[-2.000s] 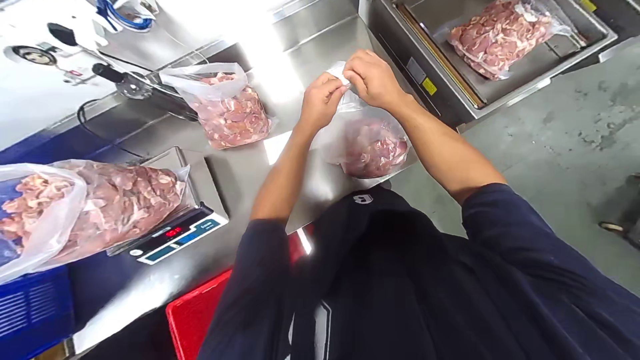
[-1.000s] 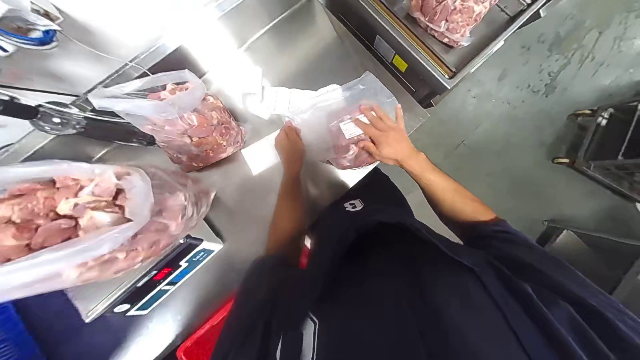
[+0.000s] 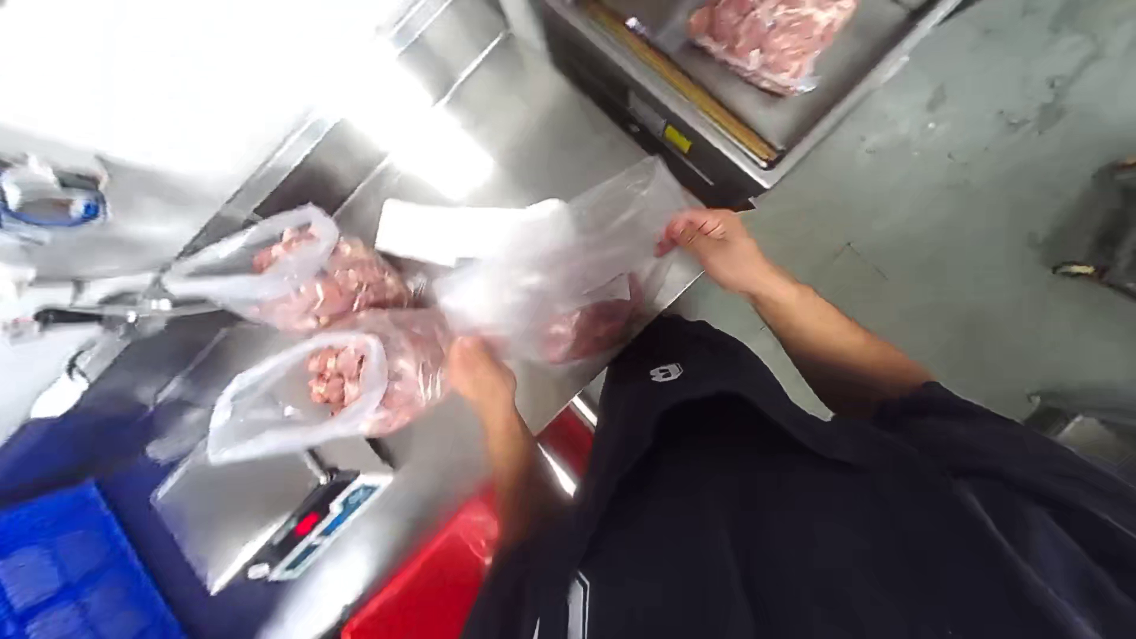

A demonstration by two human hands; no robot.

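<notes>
My right hand [image 3: 714, 248] pinches the edge of a clear plastic bag [image 3: 590, 257] of raw meat, which lies at the front edge of the steel counter. Its meat [image 3: 590, 330] sits at the lower end, with a white label on it. My left hand [image 3: 479, 373], blurred, touches the side of an open bag of meat pieces [image 3: 408, 364]; whether its fingers grip the bag is unclear. Just behind stands another open bag of meat [image 3: 333, 284]. A digital scale [image 3: 257, 506] has a bare platform at the left.
White sheets [image 3: 461, 232] lie behind the clear bag. A steel tray [image 3: 852, 62] at the upper right holds a bag of meat [image 3: 772, 40]. Blue crate [image 3: 71, 568] and red crate [image 3: 435, 568] are at the lower left. A dark cart [image 3: 1100, 231] stands on the floor at right.
The large open bag has left the scale and now stands on the counter by my left hand. My right hand has gone from lying flat on the labelled bag to pinching its edge.
</notes>
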